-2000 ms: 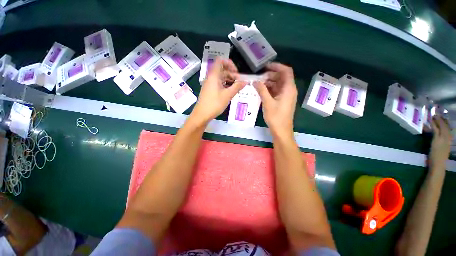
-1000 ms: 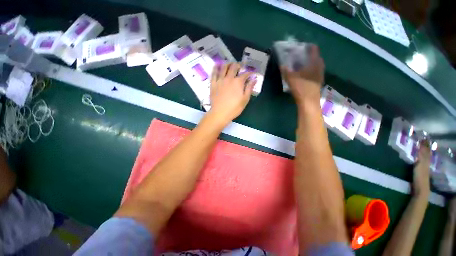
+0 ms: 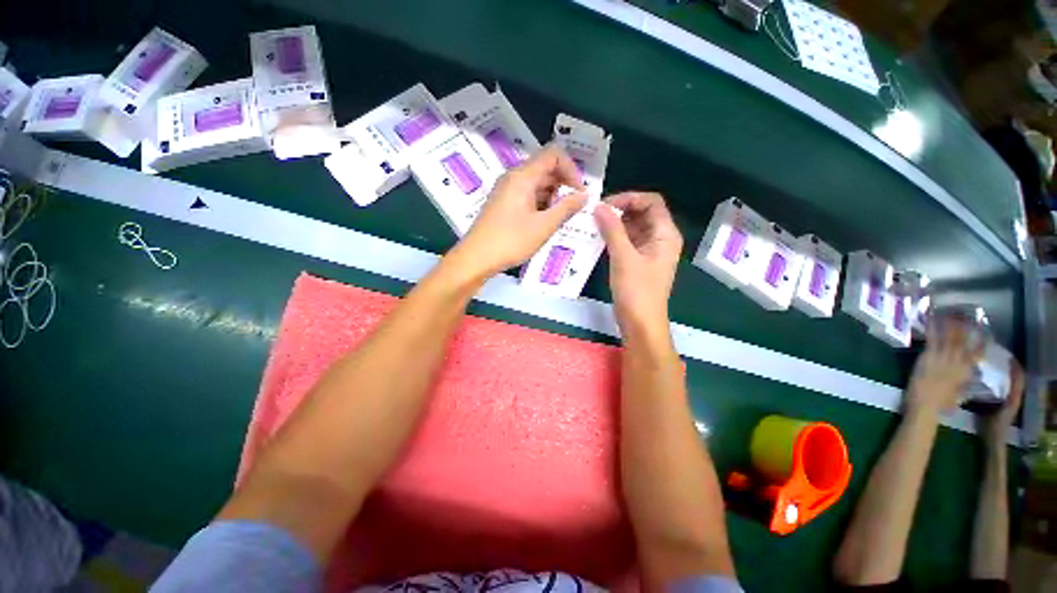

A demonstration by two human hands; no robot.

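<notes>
A white retail box (image 3: 558, 265) with a purple picture lies at the belt's near edge, over the pale rail. My left hand (image 3: 524, 211) and my right hand (image 3: 644, 241) meet at its far end, with thumbs and fingertips pinching there. The fingers partly hide that end, so the flap's state cannot be told. Another retail box (image 3: 578, 141) lies just behind my left hand. Several more boxes lie to the left, among them an overlapping group (image 3: 461, 171) beside my left hand.
A pink-red foam mat (image 3: 510, 405) lies under my forearms. An orange tape dispenser (image 3: 811, 473) stands right of it. Several boxes (image 3: 774, 269) lie in a row on the right, where another person's hands (image 3: 953, 365) work. A thin pale loop (image 3: 148, 246) lies left. The pale rail (image 3: 348, 249) crosses the view.
My right hand has come back from the far side of the belt, where it held a blurred box. My left hand has moved off the left group. Both now meet at the near box.
</notes>
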